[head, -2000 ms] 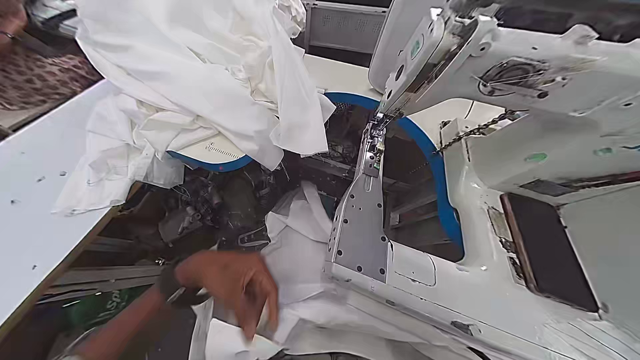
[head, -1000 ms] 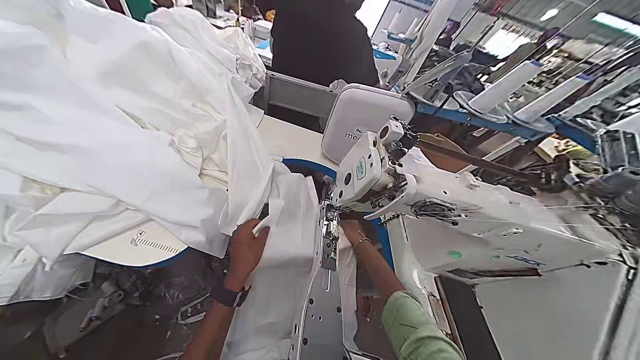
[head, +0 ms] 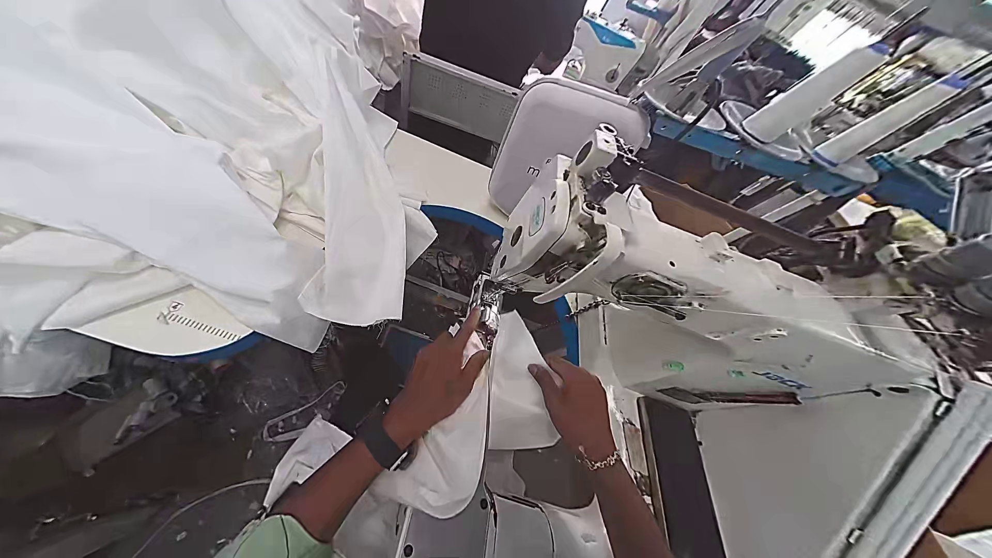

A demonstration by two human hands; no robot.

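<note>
White fabric [head: 449, 465] lies over the narrow arm of a white Jack sewing machine [head: 697, 310], on both sides of it. My left hand [head: 438, 380], with a dark watch on the wrist, presses on the cloth, its index finger reaching up beside the metal presser foot [head: 487, 306]. To the right of the foot, my right hand [head: 570, 399], with a chain bracelet, pinches the edge of a white fabric piece [head: 519, 387] between thumb and fingers. The needle itself cannot be made out.
A large heap of white cloth [head: 194, 170] covers the table [head: 186, 329] at the left, one end hanging over its edge. Thread cones [head: 814, 93] stand on a blue rack at the upper right. A person in dark clothes [head: 496, 35] is beyond the machine.
My left hand has come up to the presser foot. My right hand, behind the machine arm a second ago, is now at the right of the foot, on a fabric edge.
</note>
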